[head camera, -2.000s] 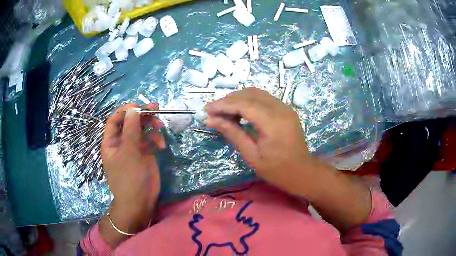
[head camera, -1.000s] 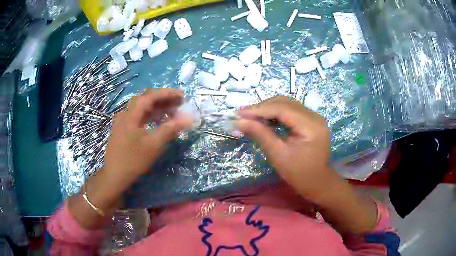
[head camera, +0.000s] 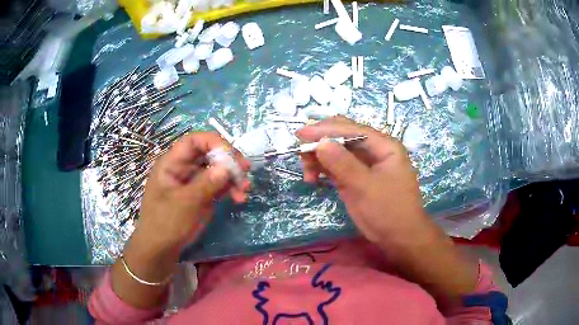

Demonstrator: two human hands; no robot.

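My left hand (head camera: 190,174) holds a white plastic cap (head camera: 223,163) between thumb and fingers. My right hand (head camera: 355,168) grips a thin metal rod (head camera: 279,152) that carries a white plastic sleeve (head camera: 315,145). The rod lies roughly level and its left end points at the cap; I cannot tell whether it enters the cap. Loose caps (head camera: 320,91) and sleeves (head camera: 357,72) lie just beyond my hands. A heap of metal rods (head camera: 127,143) lies beside my left hand.
A yellow bin (head camera: 251,12) with white parts stands at the far edge, with caps near it. A black flat phone-like object (head camera: 75,120) lies left of the rods. A white label (head camera: 463,53) lies upper right, beside clear plastic trays (head camera: 530,95). Clear film covers the green bench.
The left hand has gone from a bare rod to a white cap. The right hand now holds a rod with a sleeve on it. The camera view has shifted slightly.
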